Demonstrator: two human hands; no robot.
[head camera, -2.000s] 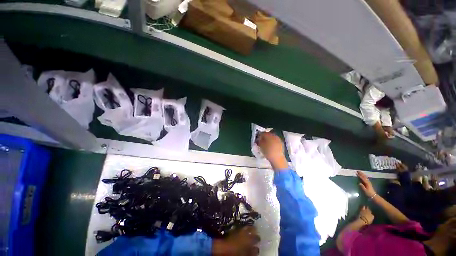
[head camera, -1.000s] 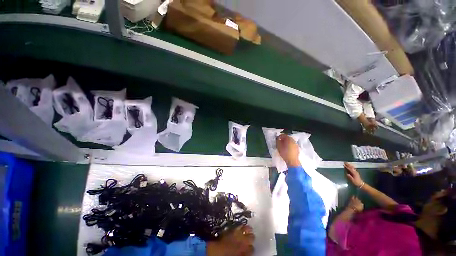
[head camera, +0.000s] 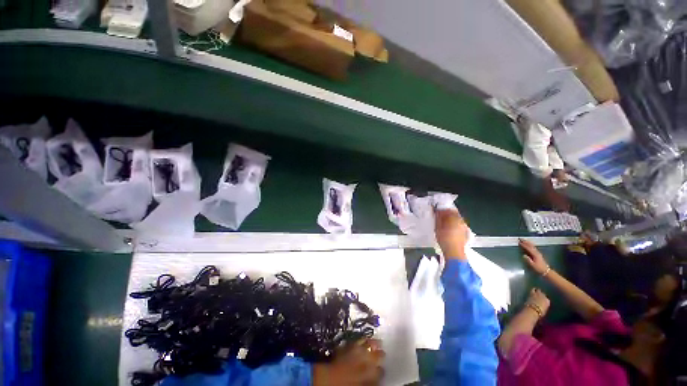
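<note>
A tangled pile of black cables lies on a white mat in front of me. My left hand rests at the pile's lower right edge; its fingers are partly hidden, and I cannot tell if it holds a cable. My right hand reaches over the belt's near rail, its fingertips at a white pouch; its grip is not clear. Left of it, one pouch with something dark on it touches its neighbours, and another pouch with a black coil stands apart.
More pouches with black coils lie on the green belt at left. Flat white bags lie right of the mat. A blue bin is at left. A neighbour's hands and small white units are at right. A metal post crosses the left side.
The pouches have shifted left along the belt. My right hand has moved right, from a pouch that now lies apart to one farther right. My left hand stays at the pile's lower right.
</note>
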